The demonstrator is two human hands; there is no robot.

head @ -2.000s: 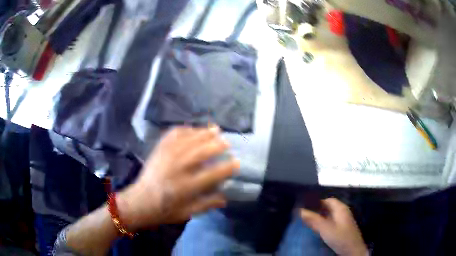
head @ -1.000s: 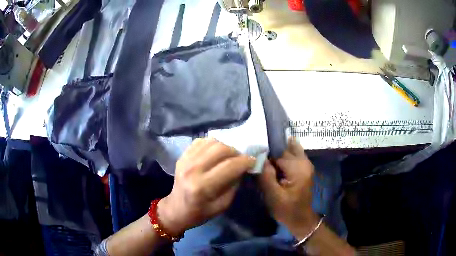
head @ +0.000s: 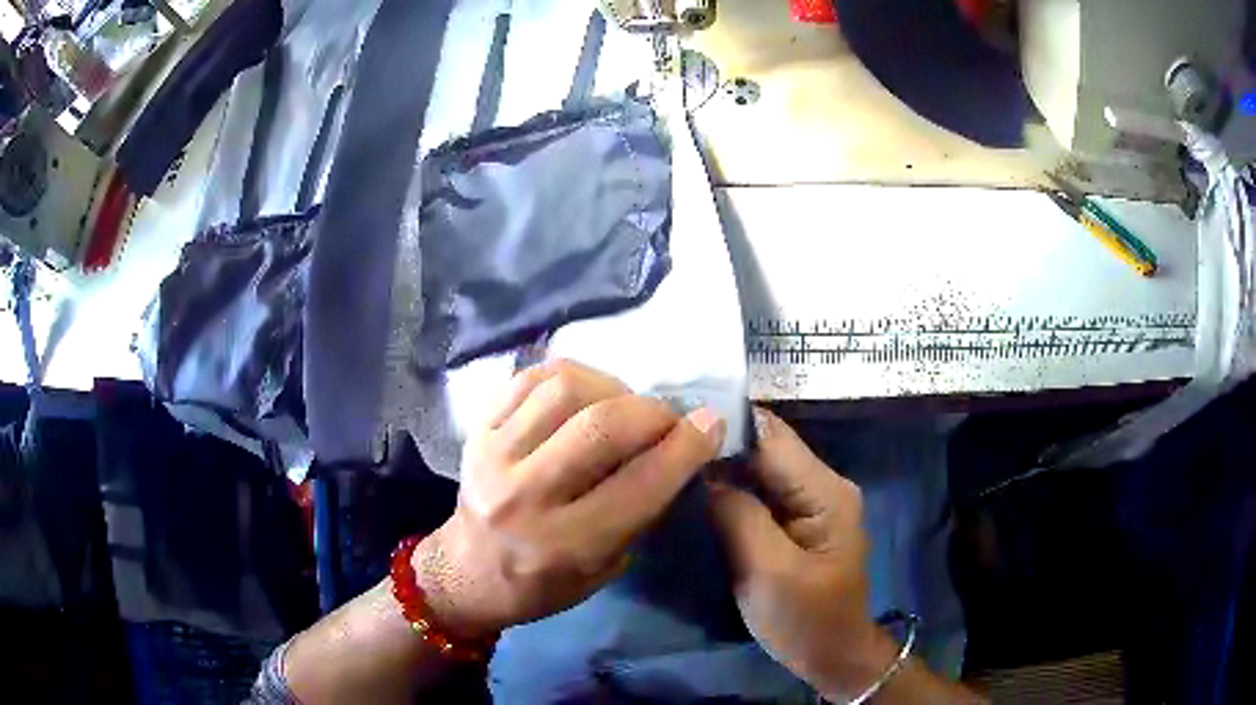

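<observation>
A garment front panel with pale grey backing (head: 606,361) lies on the white table, its right edge running up to the presser foot (head: 664,55). A dark, shiny pocket bag (head: 548,234) lies on the grey side, with a second one (head: 237,324) further left. A long navy strip (head: 361,248) runs between them. My left hand (head: 572,482) pinches the panel's lower right corner at the table's front edge. My right hand (head: 799,537) holds the same corner's edge from the right, close to my left fingertips. Its own fingertips are partly hidden.
Thread snips (head: 1113,237) lie right of the needle. A dark curved cloth piece (head: 937,76) rests under the cream machine arm (head: 1118,69). A printed ruler (head: 964,342) runs along the table front. A white cloth strip (head: 1226,276) hangs at the right end.
Since one second ago the navy layer that showed right of the grey edge is mostly out of sight, and the edges lie together. Earlier, my hands were apart; both now hold the corner.
</observation>
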